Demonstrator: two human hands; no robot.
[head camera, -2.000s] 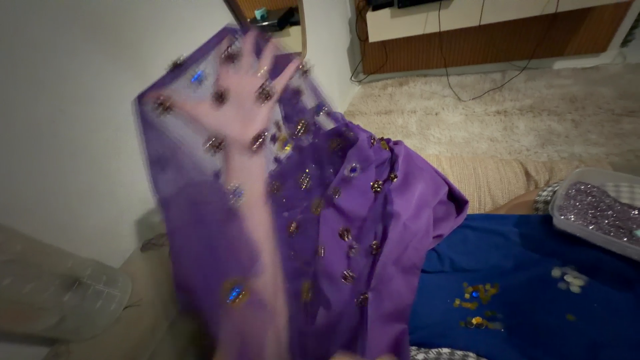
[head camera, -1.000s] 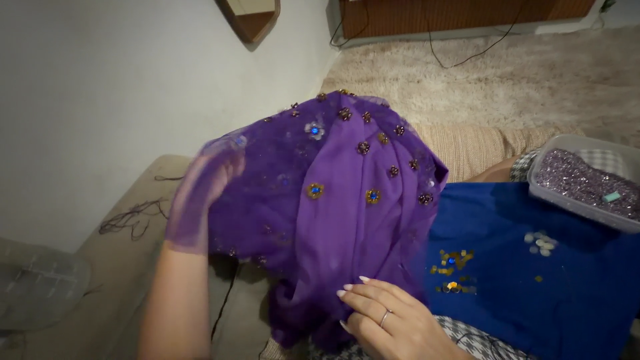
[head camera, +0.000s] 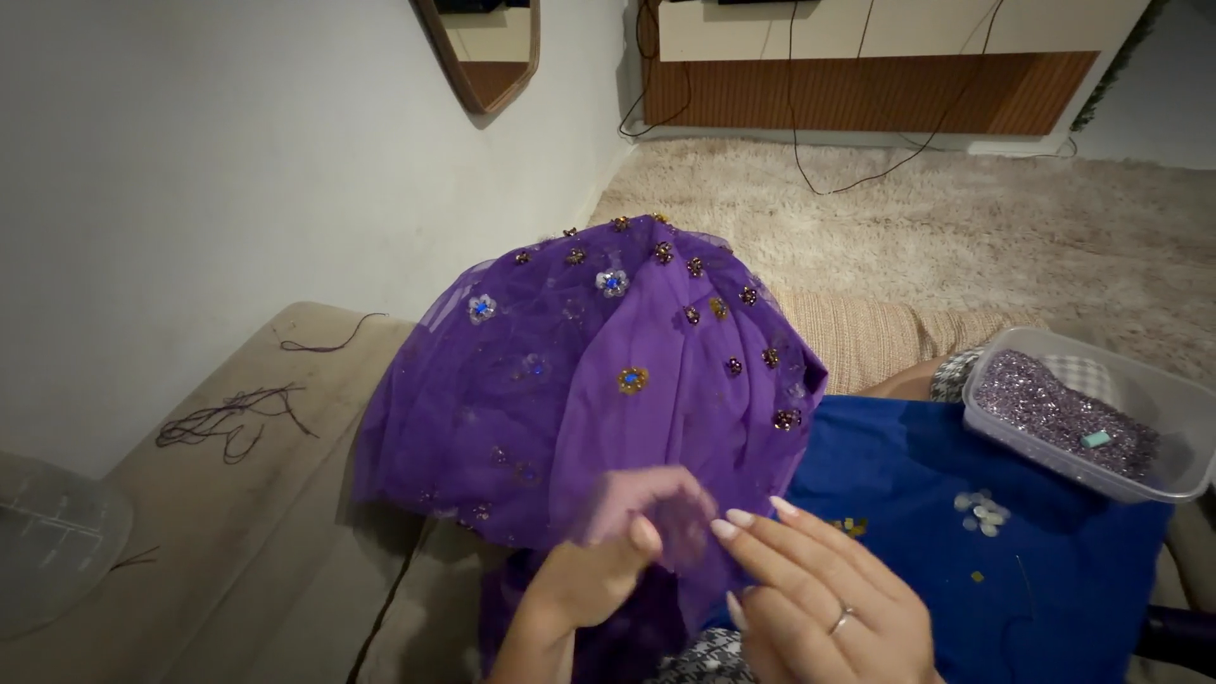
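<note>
Purple tulle and satin fabric (head camera: 617, 380) with beaded and sequined flowers lies bunched in the middle. My left hand (head camera: 608, 560) is at its lower edge, its fingers curled and blurred under or behind the sheer tulle; whether they grip it cannot be told. Just to its right is my right hand (head camera: 826, 589), wearing a ring, its fingertips touching or very near the tulle's edge; its hold is unclear. On a blue cloth (head camera: 912, 456) to the right lie pale round sequins (head camera: 981, 513) and gold sequins (head camera: 850, 525), the latter partly hidden by the right hand.
A clear plastic container (head camera: 1064, 475) of purple beads stands at right. Dark thread (head camera: 228, 418) lies on the beige sofa (head camera: 256, 532) at left, near a clear plastic container (head camera: 57, 541). Beyond are a shaggy rug (head camera: 855, 228), a wall mirror (head camera: 489, 57) and hanging cables (head camera: 798, 123).
My left hand, spread under the raised tulle two seconds ago, has come down and right beside my right hand. The fabric has settled into a rounded heap.
</note>
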